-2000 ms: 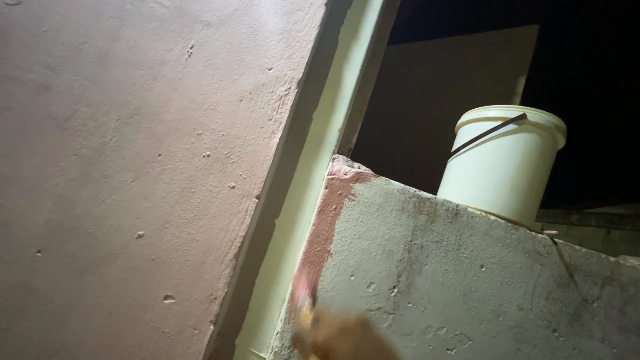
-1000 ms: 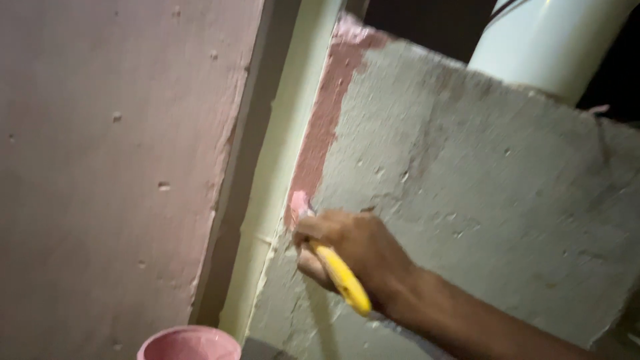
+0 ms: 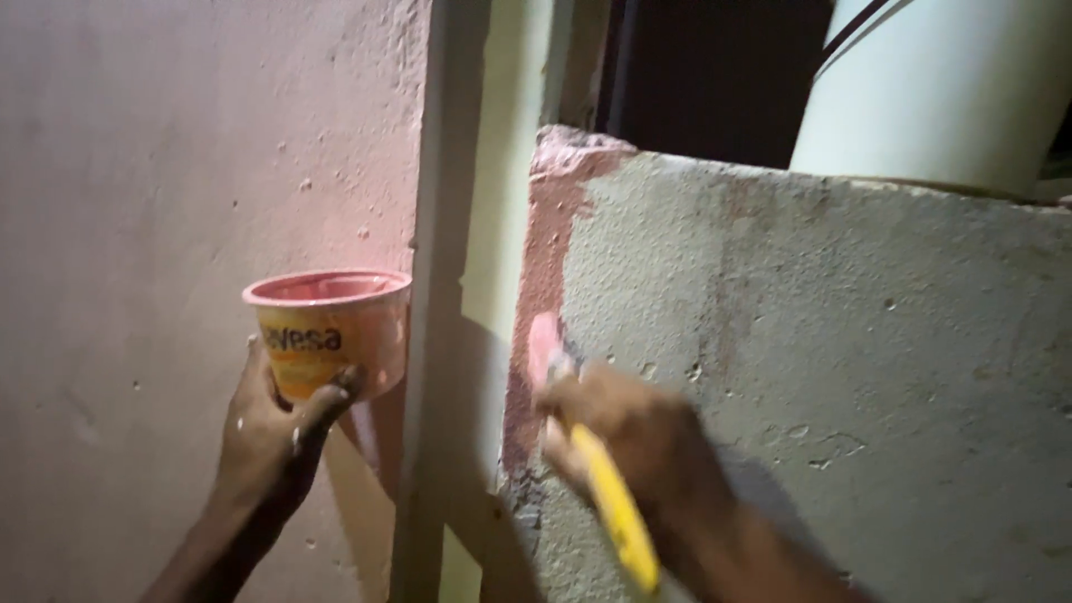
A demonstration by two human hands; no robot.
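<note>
My left hand [image 3: 285,419] holds a plastic tub [image 3: 368,352] up from below, in front of the pink wall at left. Pink paint coats the tub's rim and inside. My right hand [image 3: 628,427] is closed around a paintbrush with a yellow handle [image 3: 615,511], which slants down to the right. The pink-coated bristles [image 3: 545,342] touch a strip of pink paint [image 3: 548,243] along the left edge of the low grey wall [image 3: 804,335]. That strip runs from the wall's top corner down past the brush.
A pale vertical post or frame [image 3: 502,209] stands between the pink wall [image 3: 151,209] and the grey wall. On the grey wall's top edge, at upper right, rests a white plastic bucket [image 3: 930,100] with a dark handle. Behind is a dark opening.
My left hand has come into view with the tub, of which only the top showed a second ago. The brush has moved down the wall's edge, and the pink strip reaches lower.
</note>
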